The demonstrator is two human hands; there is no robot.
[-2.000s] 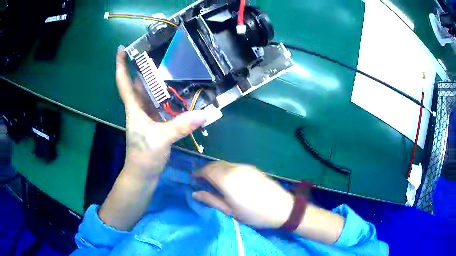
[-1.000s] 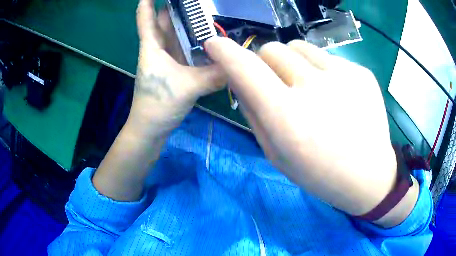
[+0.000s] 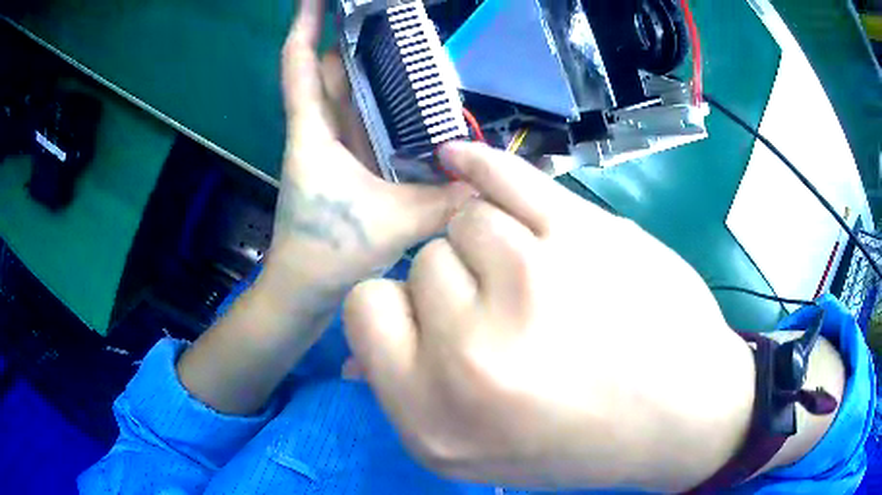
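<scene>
The open white-cased unit (image 3: 638, 143) is cut off by the top edge. Inside are a heat sink with pale fins (image 3: 427, 77), a blue-white mirror (image 3: 513, 60) and a round black lens (image 3: 662, 37). A red lead (image 3: 694, 48) hangs by the lens. My left hand (image 3: 338, 208) grips the unit's left side. My right hand (image 3: 571, 338) is in front of the unit, its index fingertip at the heat sink's lower corner near red and yellow wires; its other fingers are curled. Whether it pinches anything is hidden.
A black cable (image 3: 774, 152) trails right from the unit over a white sheet (image 3: 774, 203). A separate red wire (image 3: 829, 263) lies at the right. Black parts (image 3: 58, 150) lie at the left. The green bench mat (image 3: 174, 58) lies behind, with its edge running diagonally.
My right hand came up from low in front to the unit's lower corner, then shifted slightly down with its fingers curled. The unit is nearer and farther right than two seconds ago.
</scene>
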